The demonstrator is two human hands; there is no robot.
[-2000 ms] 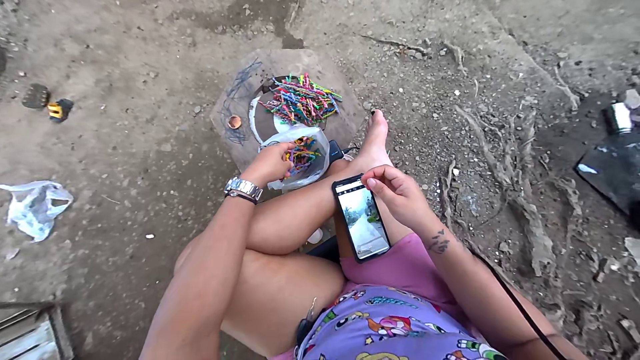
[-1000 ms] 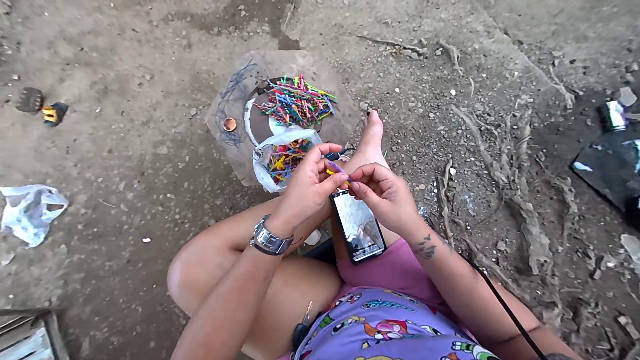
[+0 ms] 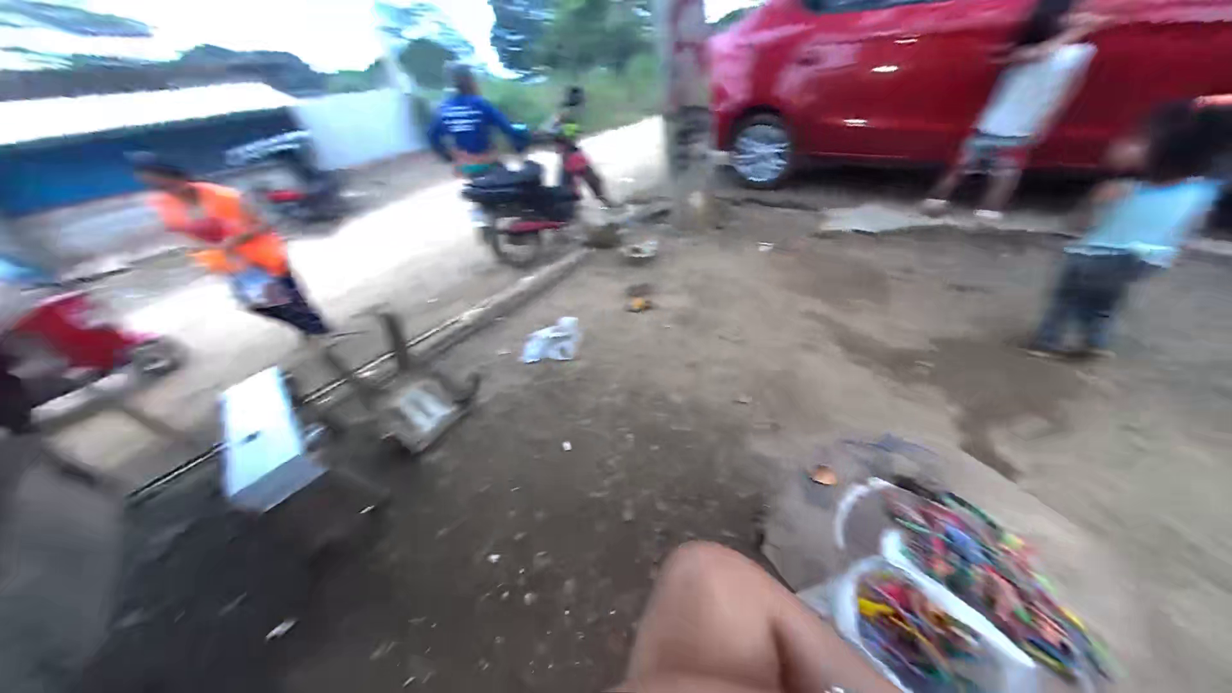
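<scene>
Neither of my hands shows in the head view, so what they hold is hidden. A white plastic bag with many thin colourful pieces inside lies at the lower right, beside my bent knee. Just beyond it, a loose pile of similar colourful pieces is spread on a flat grey slab. A small orange-brown object rests near the slab's left part. The picture is blurred, and the exact kind of the pieces cannot be told.
A white crumpled plastic bag lies on the dirt ground. To the left are a white box-like object and a wooden frame. Several people stand or ride farther off, near a motorcycle and a red car.
The view has swung up and left, to the street. Both hands, together above the phone one second ago, are out of sight, as is the phone.
</scene>
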